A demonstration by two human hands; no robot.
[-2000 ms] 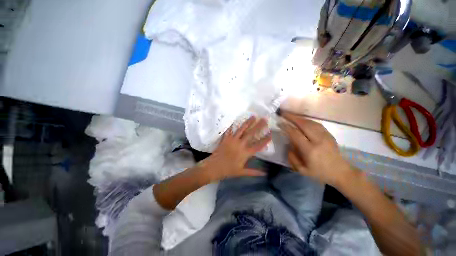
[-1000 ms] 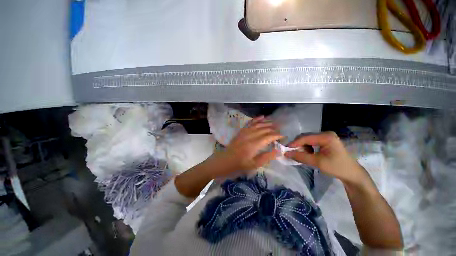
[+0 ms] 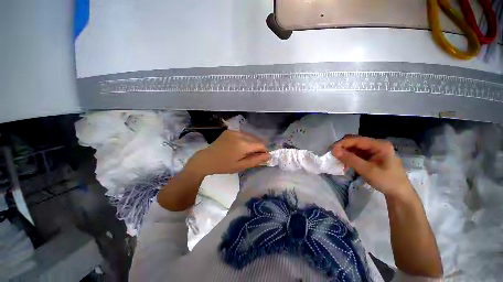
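Note:
A narrow gathered white band (image 3: 303,161) is stretched between my two hands, over my lap and below the table's front edge. My left hand (image 3: 234,154) pinches its left end between thumb and fingers. My right hand (image 3: 368,162) pinches its right end. White eyelet fabric (image 3: 314,129) hangs behind the band, under the table edge; whether it is joined to the band is hidden.
The ruler edge (image 3: 248,82) runs along the table front. The beige machine bed (image 3: 353,14) is at the top, with yellow-and-red-handled scissors (image 3: 463,41) right of it. White heaps lie left (image 3: 129,148) and right (image 3: 452,193), with lilac strips (image 3: 138,201) at left.
The view has moved down from the sewing machine, and the fabric panel has left the table top. Since one second ago my hands have moved apart, stretching the band out between them.

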